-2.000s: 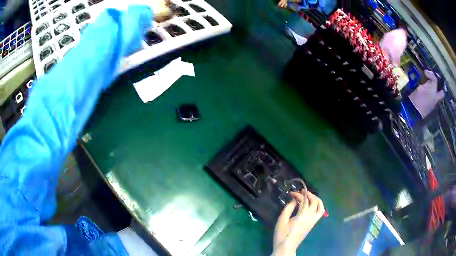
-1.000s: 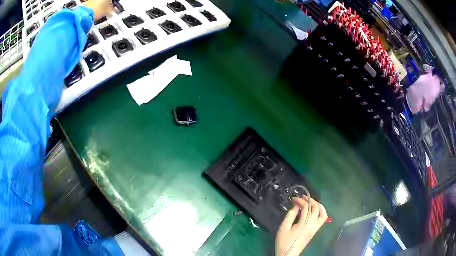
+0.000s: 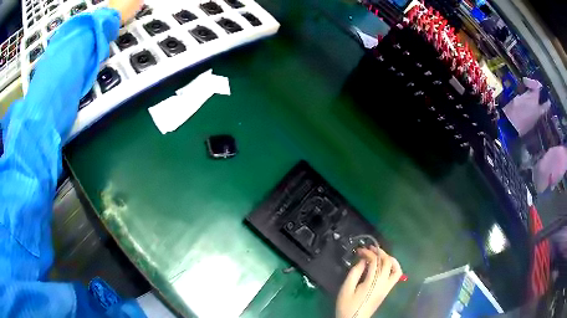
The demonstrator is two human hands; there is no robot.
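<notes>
The flat black fixture (image 3: pixel 292 214) lies on the green mat, with a nest at its left part. My right hand (image 3: pixel 371 279) rests on its right end, fingers curled over the metal clamp, a thin tube looping by the fingers and a red grip tip beside them. My left hand (image 3: pixel 126 9) is at the top edge, partly cut off, over the white tray (image 3: pixel 186 57); its fingertips are by a dark part, and its hold on it is unclear. Black watch housings sit in the tray pockets. One black housing (image 3: pixel 222 146) lies alone on the mat.
Crumpled white paper (image 3: pixel 189 101) lies between tray and housing. A black fixture stack with red grips (image 3: pixel 429 87) stands at the far right. A blue and white box (image 3: pixel 460 292) is at lower right. Another person's gloved hands (image 3: pixel 527 107) show at the right edge.
My left hand has moved left over the white tray since two seconds ago, uncovering more pockets. My right hand stays at the clamp. The gloved hands at the right have shifted.
</notes>
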